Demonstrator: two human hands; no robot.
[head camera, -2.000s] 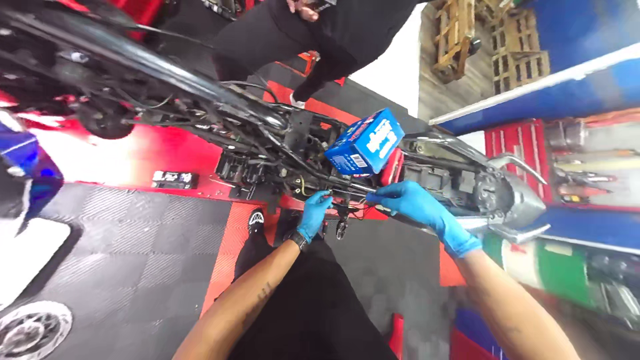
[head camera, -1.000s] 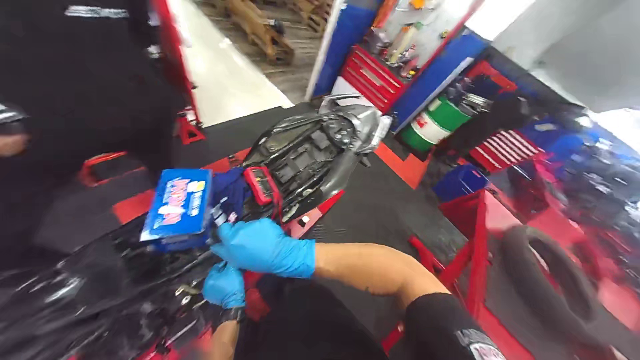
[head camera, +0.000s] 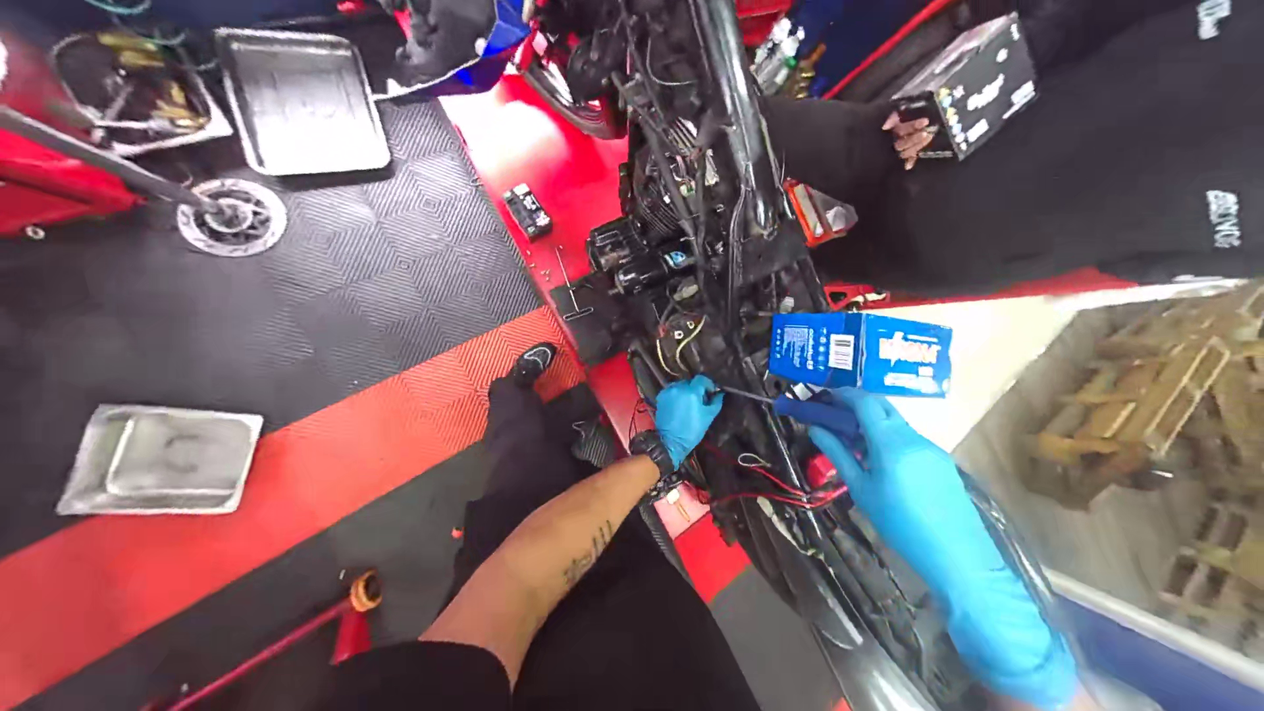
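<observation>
A motorcycle with its frame (head camera: 736, 128) and wiring bared runs down the middle of the view. My right hand (head camera: 894, 474), in a blue glove, grips the blue handle of a screwdriver (head camera: 820, 413), its thin shaft pointing left. At the shaft's far end, my left hand (head camera: 688, 420), also gloved, pinches a small dark part beside the frame; its exact kind is hidden by the fingers. Just above my right hand, a blue printed box (head camera: 859, 354) rests on the motorcycle. Red wires (head camera: 780, 489) and a partly hidden red object (head camera: 822, 471) lie below the hands.
A co-worker's hand (head camera: 910, 136) holds a black printed box (head camera: 973, 89) at upper right. Small parts and a T-handle tool (head camera: 571, 286) lie on the red platform (head camera: 583, 168). Metal trays (head camera: 163, 459) and a wheel (head camera: 232, 217) are at left; wooden pallets (head camera: 1145, 405) stand at right.
The view has swung strongly. One second ago my hands were close together beside the blue box; now they are apart, with the screwdriver's shaft showing between them.
</observation>
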